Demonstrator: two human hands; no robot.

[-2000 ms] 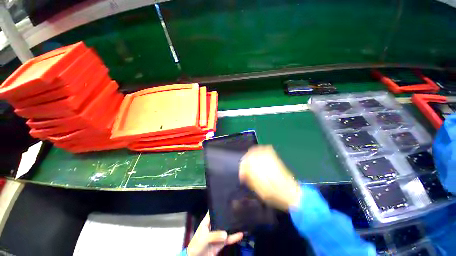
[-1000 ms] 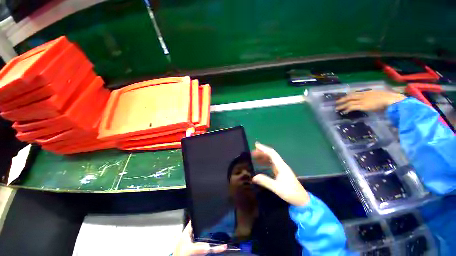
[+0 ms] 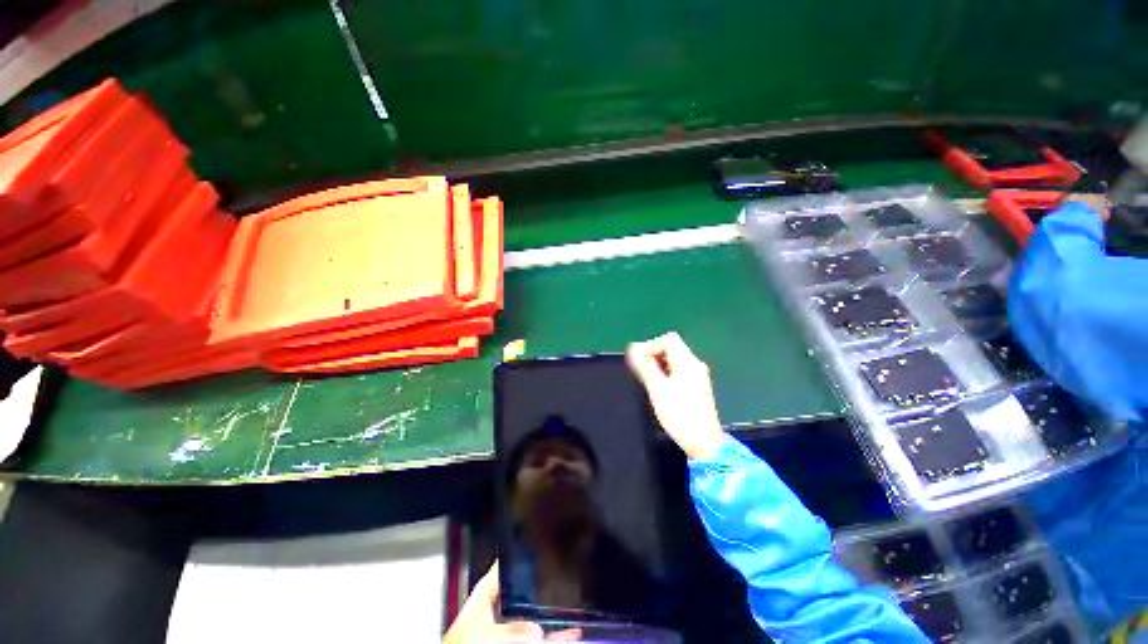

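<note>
A black glossy tablet screen assembly (image 3: 579, 503) is held upright-facing in front of me, over the bench's front edge, and its face mirrors a person. My left hand (image 3: 494, 619) grips its lower left corner, partly cut off by the bottom edge of the picture. My right hand (image 3: 676, 393) is at the upper right corner of the screen, with its fingertips closed together on or beside that corner. Whether they pinch the corner or a film there I cannot tell.
Orange trays (image 3: 340, 264) are stacked at left on the green bench (image 3: 604, 308). A clear blister tray (image 3: 806, 315) with black circuit boards lies at right, another below it. White sheets (image 3: 315, 589) lie on the lower shelf. A coworker's blue sleeve (image 3: 1083, 308) is at right.
My right hand has gone from over the screen's face to its upper right corner, fingers now closed together. The coworker's hand has left the blister tray.
</note>
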